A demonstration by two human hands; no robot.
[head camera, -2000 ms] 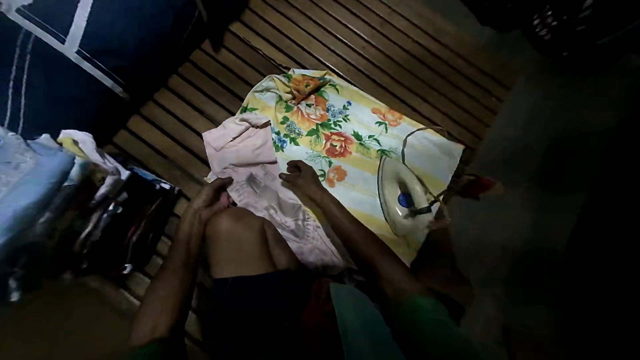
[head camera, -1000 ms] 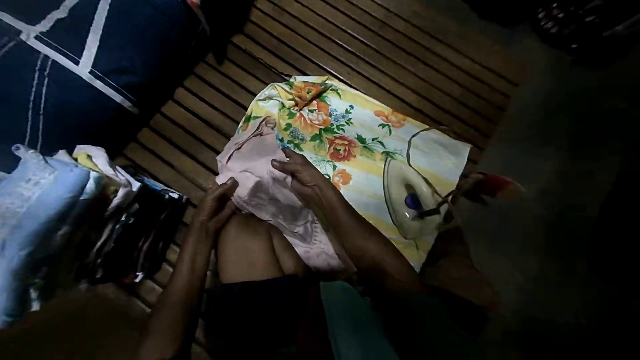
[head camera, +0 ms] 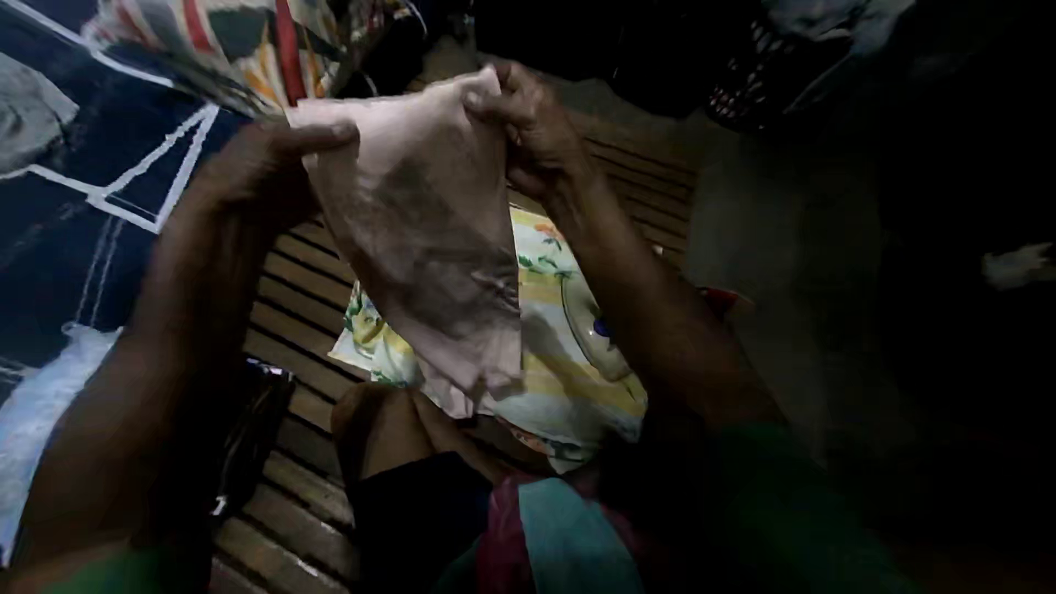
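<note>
A pale pink cloth garment hangs stretched between my two hands, its lower end reaching down over a floral cloth. My left hand grips its upper left corner, thumb on the near face. At its upper right corner my right hand pinches the fabric between thumb and fingers. Below lies the yellow and white floral cloth, partly covered by the garment. A clothes iron rests on the cloth's right part, partly hidden behind my right forearm.
Wooden slats lie beneath everything. Dark blue fabric with white lines is at the left, with light blue clothing below it. A striped, colourful cloth sits at the upper left. A perforated basket stands at the upper right.
Both hands have lifted the pink garment from the floral cloth near my knee and now hold it up, spread between them. The view has shifted.
</note>
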